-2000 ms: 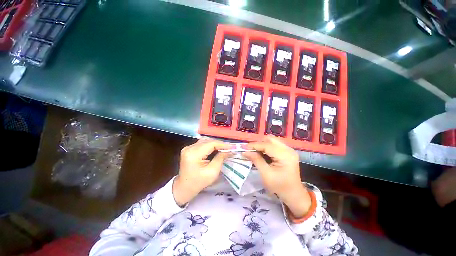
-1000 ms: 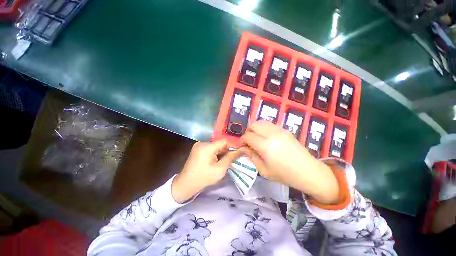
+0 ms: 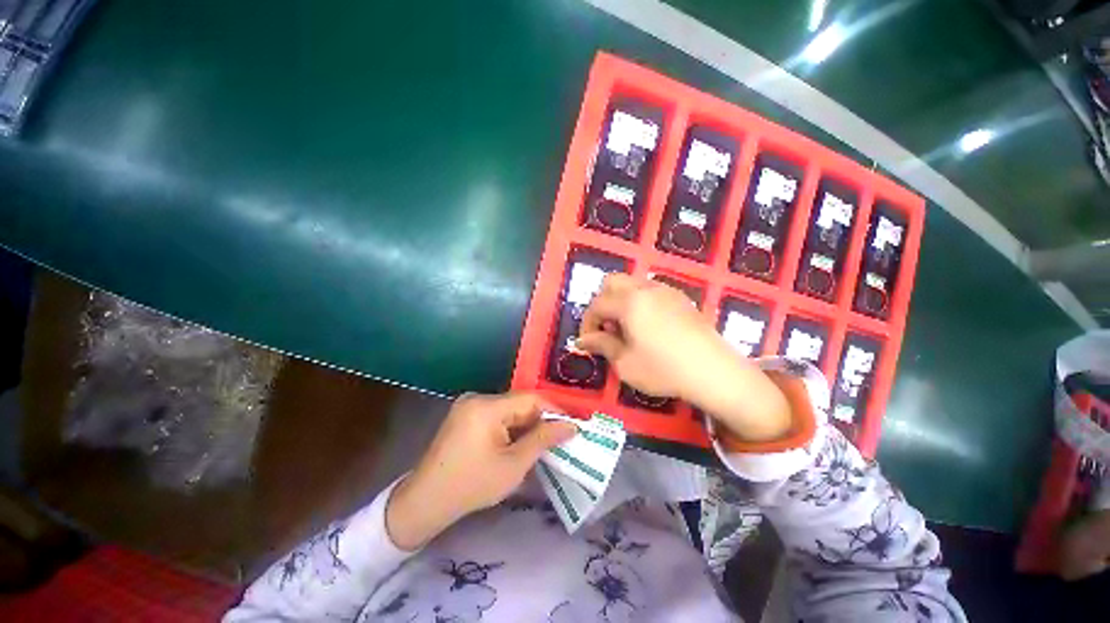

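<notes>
A red tray [image 3: 567, 231] with two rows of pockets holds black mobile phones [image 3: 627, 167] with white labels. My left hand [image 3: 477, 460] pinches a folded white label strip [image 3: 587, 464] with green bars, below the tray's near edge. My right hand [image 3: 651, 335] is over the near row, its fingertips on or just above the leftmost near phone [image 3: 581, 319]. A tiny pale piece, apparently a small label [image 3: 577, 346], shows at the fingertips. The hand partly hides the second near phone.
The tray lies on a green bench [image 3: 304, 158] with a pale strip [image 3: 779, 91] beyond it. A dark grey tray [image 3: 22, 55] is at the upper left. Crumpled clear bags [image 3: 171, 389] lie below the bench. At right are a white ribbon [image 3: 1083, 389] and another person's hand [image 3: 1087, 551].
My right hand has left the strip and moved forward to the leftmost near phone. My left hand keeps the strip and sits slightly lower. The view has shifted, and the tray looks larger.
</notes>
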